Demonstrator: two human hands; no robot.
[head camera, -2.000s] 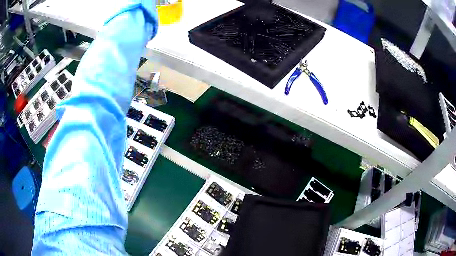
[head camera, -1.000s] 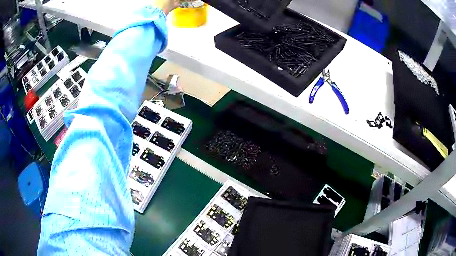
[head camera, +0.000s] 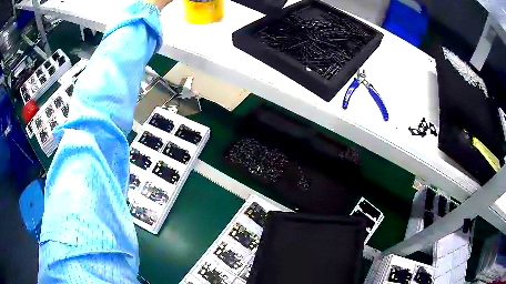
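Note:
My left sleeve, light blue, reaches up from the lower left to the white shelf. Only a sliver of my left hand shows at the top edge; its fingers are cut off. My right hand is out of the picture. A black tray on the shelf holds a loose pile of thin dark parts. Part of another black tray shows behind it, cut off by the top edge. A yellow round container stands near my hand.
Blue-handled nippers, small black pieces and a black mat or tray with a yellow tool lie on the shelf. White blister trays with boards and a black tray are on the green bench below. A slanted grey post crosses lower right.
A second black tray came over the parts tray, then moved back up and left towards the top edge. My sleeve shifted slightly left and up in view.

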